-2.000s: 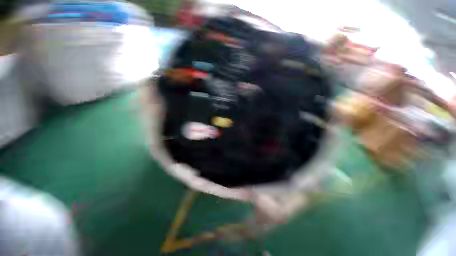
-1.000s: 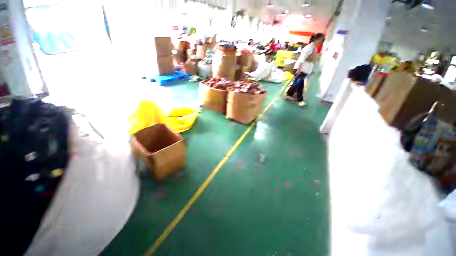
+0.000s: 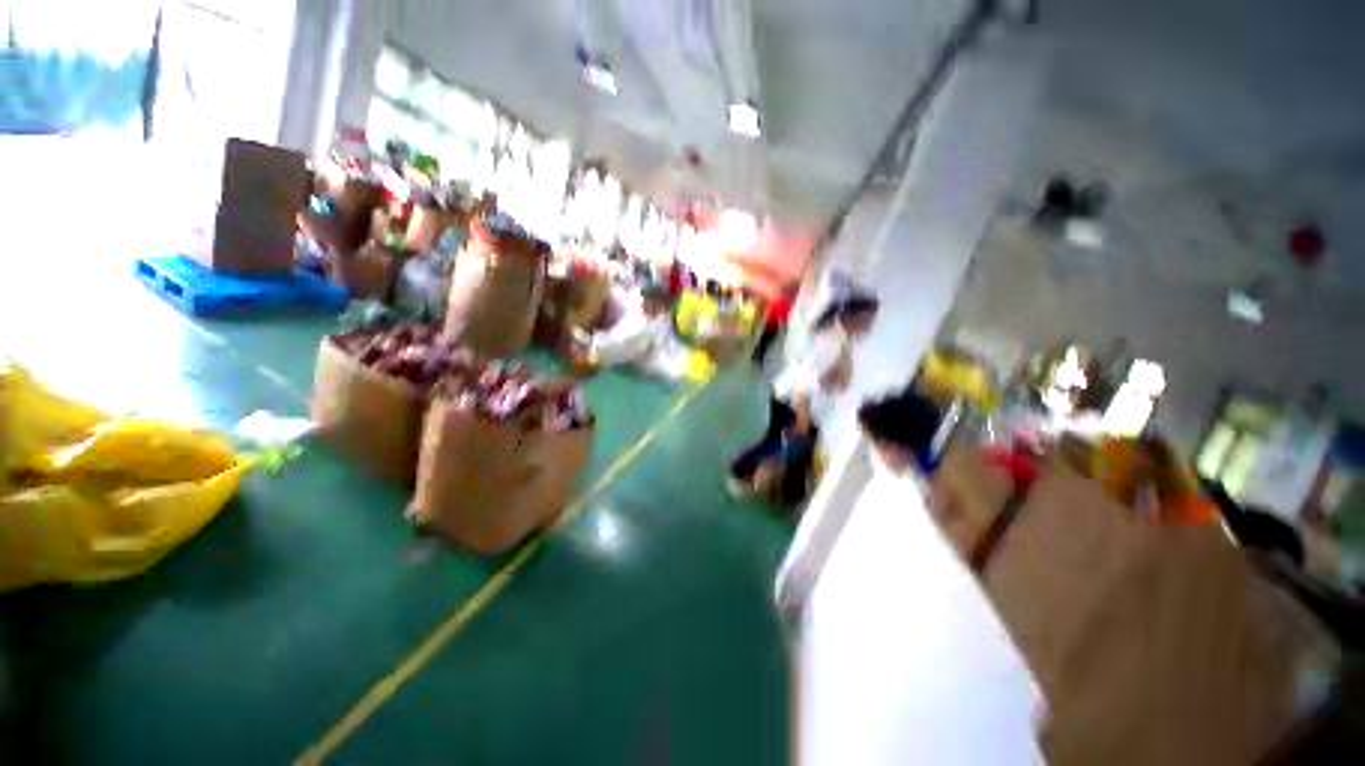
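Note:
Neither of my hands is in the picture. Nearest ahead on the green floor stand two brown cartons, the front one (image 3: 502, 476) and the one behind it (image 3: 364, 412), both filled with brown-and-pink plush pieces (image 3: 517, 398). A crumpled yellow bag (image 3: 127, 486) lies at the left edge, partly cut off. The picture is tilted and blurred.
A yellow line (image 3: 487, 587) crosses the floor beside the cartons. A white low wall (image 3: 898, 644) and a large brown carton (image 3: 1123, 599) stand at right. A person (image 3: 808, 392) is by the wall. A blue pallet (image 3: 240, 287) bears a carton at back left.
The view has moved forward and tilted. The filled cartons and yellow bag look larger and further left. The sack of black pieces and the empty carton are out of view. The person appears bent or lower.

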